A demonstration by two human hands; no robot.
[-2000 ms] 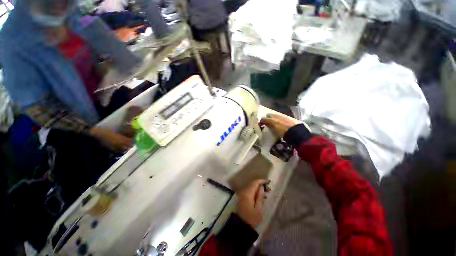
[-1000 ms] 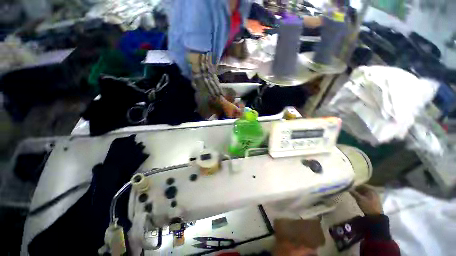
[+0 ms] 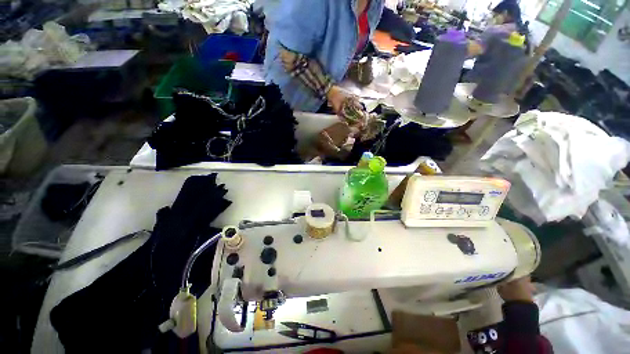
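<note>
The off-white sewing machine (image 3: 387, 256) with blue lettering lies across the front of me. My right hand (image 3: 517, 289) is at the handwheel end of the machine, partly hidden behind it; its fingers and grip cannot be made out. My left hand is not in view; only a bit of red sleeve shows at the bottom edge. Black cut pieces (image 3: 138, 276) lie on the table left of the needle. Thread snips (image 3: 307, 332) lie on the bed. A brown pad (image 3: 425, 333) lies right of them.
A green bottle (image 3: 364, 188) and control panel (image 3: 454, 200) stand behind the arm. A gooseneck lamp (image 3: 184, 311) is left of the needle. Black bundles (image 3: 224, 131) lie at the table's back. A person in blue (image 3: 304, 41) handles bundles opposite. Grey thread cones (image 3: 441, 75) stand back right.
The view has swung left and levelled. My left hand, earlier by the brown pad, has left the picture. My right hand stays near the handwheel. The person opposite has raised a hand with cord.
</note>
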